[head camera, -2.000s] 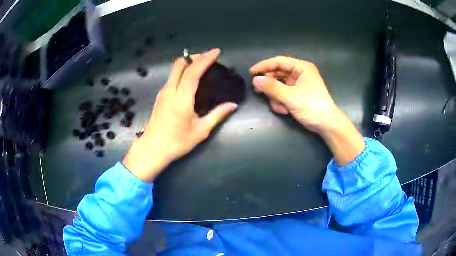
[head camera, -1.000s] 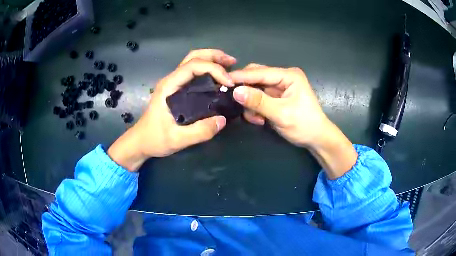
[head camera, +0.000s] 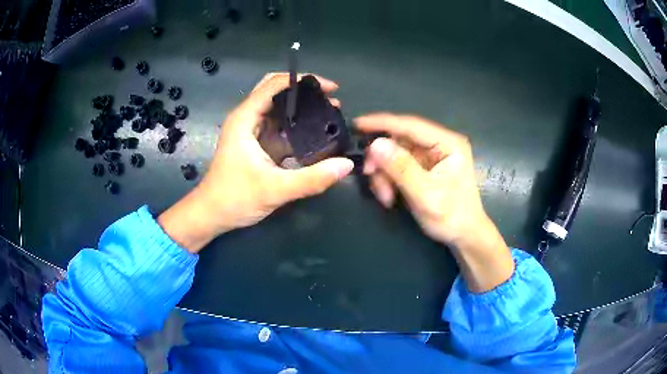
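Note:
A black plastic part is in my left hand, above the bench. It has a round hole near its right side, and a thin dark arm with a pale tip sticks up from it. My left fingers are behind it and the thumb is along its lower edge. My right hand is at the part's right side, slightly blurred, with thumb and index finger pinching a small black ring. Whether that ring touches the part is hard to tell.
Small black rings lie loose on the dark green bench at the left. A parts bin is at the upper left. An electric screwdriver lies at the right. A white-edged object is at the far right edge.
The black part has been turned in my left hand, so its hole and upright arm now show. My right hand has moved slightly right and down from the part. The view has shifted.

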